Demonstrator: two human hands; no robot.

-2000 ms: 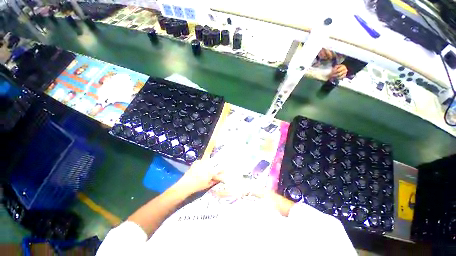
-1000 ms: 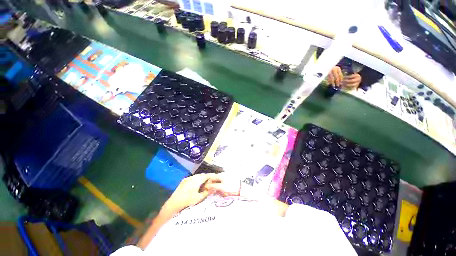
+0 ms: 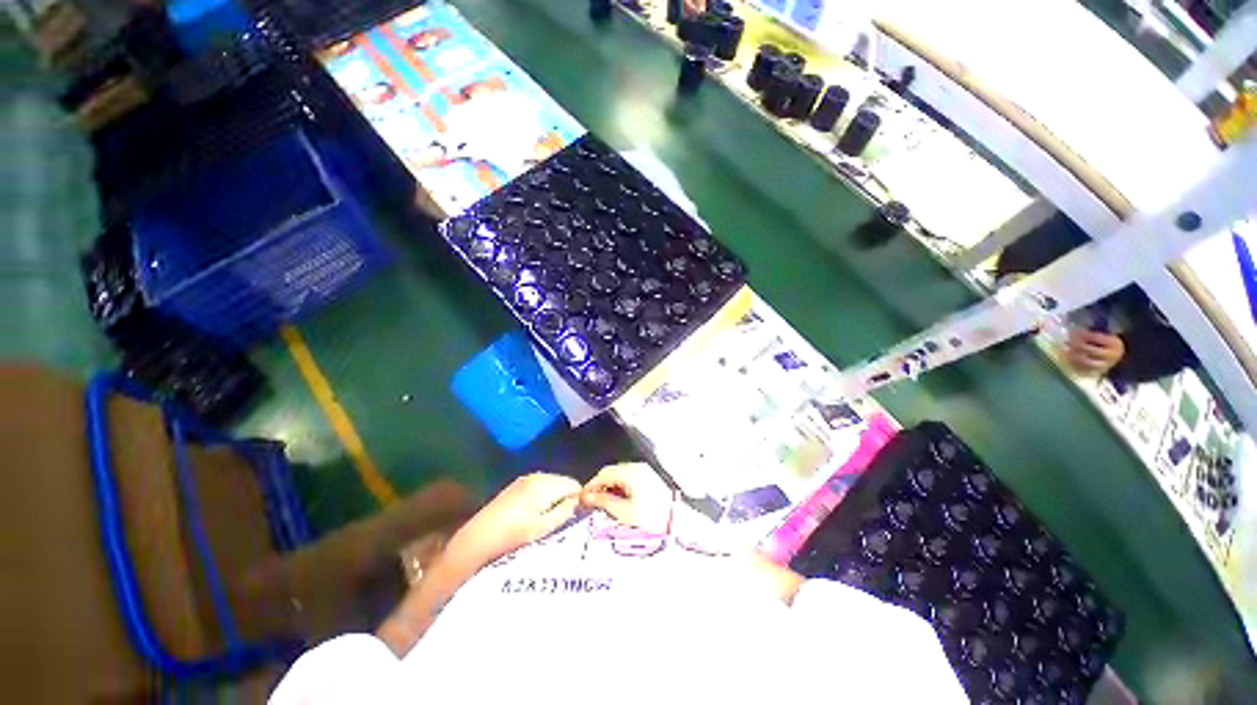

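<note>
My left hand and my right hand are close together in front of my white shirt, at the near edge of the bench. Their fingertips meet. Whatever may be between the fingers is too small and blurred to tell. Beyond them lies the pale printed sheet with device pictures and a pink edge. A glossy black blister tray with rows of round pockets lies to its left, and another black blister tray lies to its right.
A blue-orange cartoon print lies at the far left. Black cylindrical units stand across the green strip. A person's hand is opposite. A blue crate, a light blue bin and a blue trolley handle are at left.
The view has turned, so the bench runs more steeply and the trolley shows more. My hands have come together, with the right hand now clearer. The person's hand opposite has changed position.
</note>
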